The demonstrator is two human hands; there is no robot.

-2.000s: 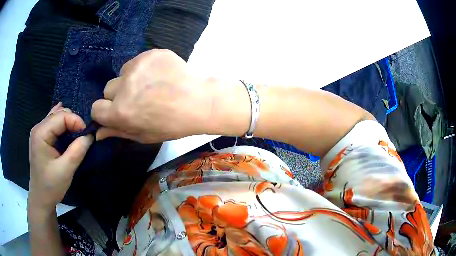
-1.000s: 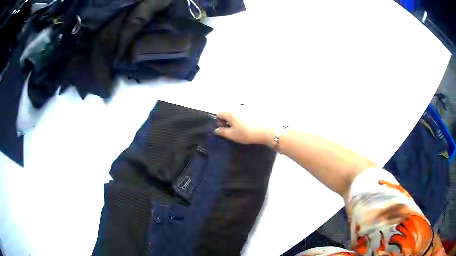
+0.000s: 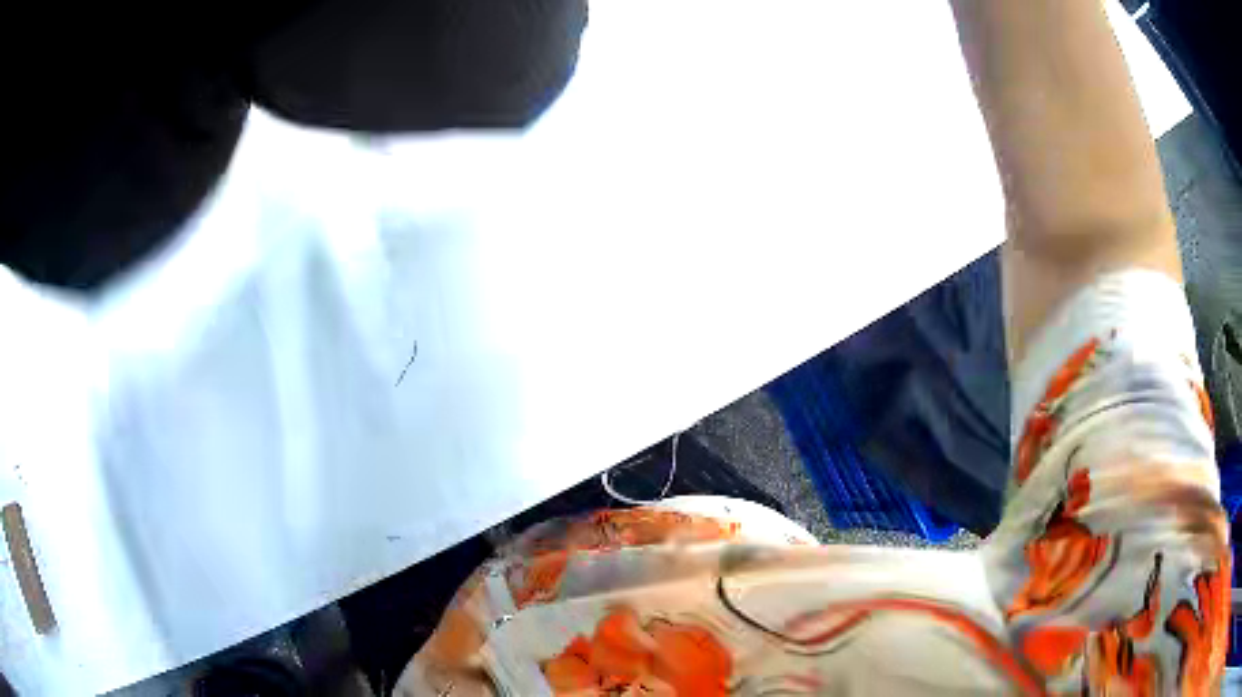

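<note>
Dark cloth (image 3: 422,61) shows as blurred black shapes at the top left, over the white tabletop (image 3: 708,245). Its details cannot be made out. My right forearm reaches up out of the top edge at right, so my right hand is out of the picture. My left hand is not in view. A short dark thread (image 3: 407,364) lies on the tabletop left of centre.
A brown strip (image 3: 27,568) lies at the table's left end. A blue plastic crate (image 3: 851,470) with dark garments (image 3: 933,395) stands beyond the table edge at right, over speckled floor. A pale loop (image 3: 651,493) hangs near my lap.
The striped trousers no longer lie across the middle of the table. Blurred dark cloth now fills the top left. My right arm has swung upward and its hand has left the picture.
</note>
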